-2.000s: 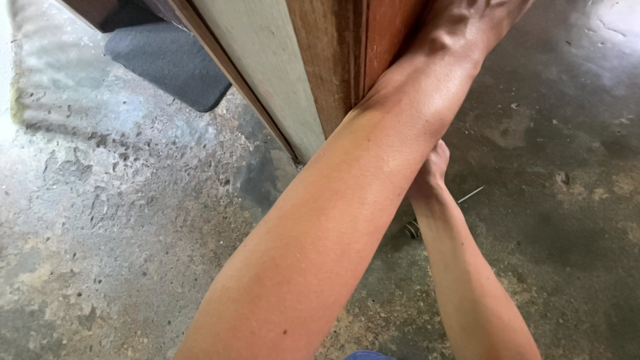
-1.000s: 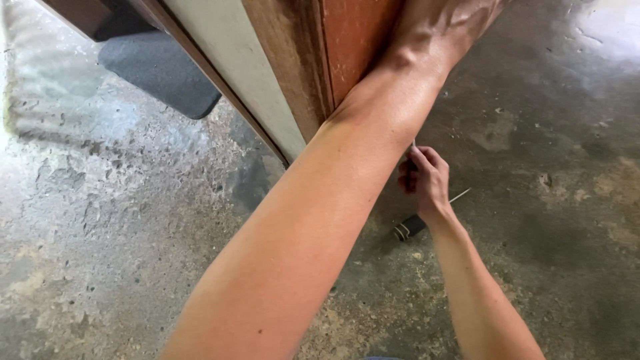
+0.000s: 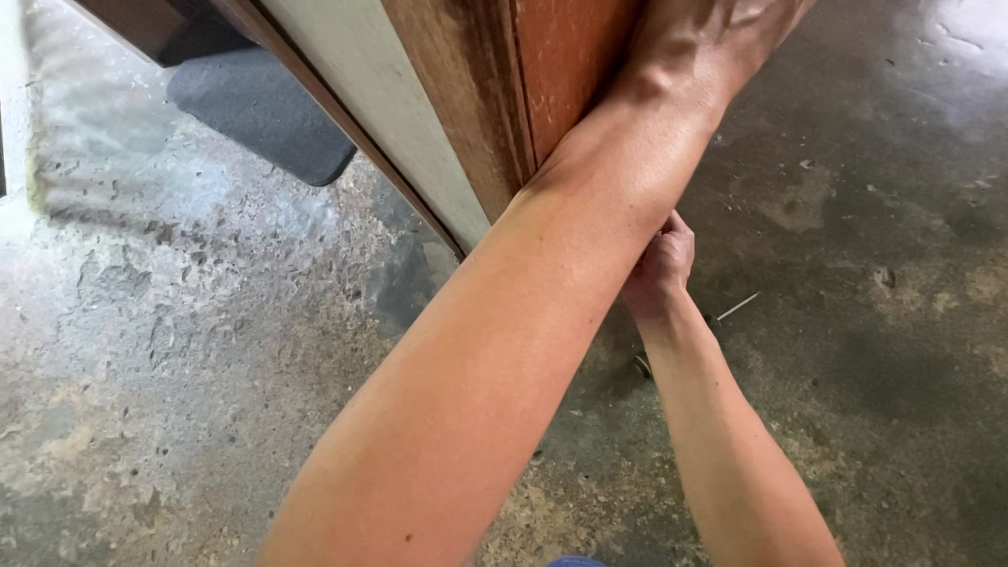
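Note:
A reddish-brown wooden door panel (image 3: 571, 63) stands at the upper middle, against a brown wooden post (image 3: 465, 87). My left arm crosses the view, and my left hand (image 3: 728, 39) lies along the panel's right side; its fingers are cut off by the top edge, so its grip cannot be told. Below that forearm is my right hand (image 3: 665, 256), fingers curled and partly hidden behind it; whatever it holds is out of sight. On the floor under my right wrist lies a tool, perhaps a screwdriver, with a thin metal shaft (image 3: 738, 305) and a dark handle (image 3: 642, 365), its middle covered by my arm.
Left of the post run a pale panel (image 3: 378, 102) and a thin brown edge. A dark grey mat (image 3: 260, 110) lies on the worn concrete floor (image 3: 236, 378) at the upper left. Dark furniture or a step (image 3: 142, 27) shows in the top left corner.
My right hand, seen a second ago pinching something small beside the left forearm, is now partly behind it. The right forearm covers more of the tool on the floor. My left hand stays by the door.

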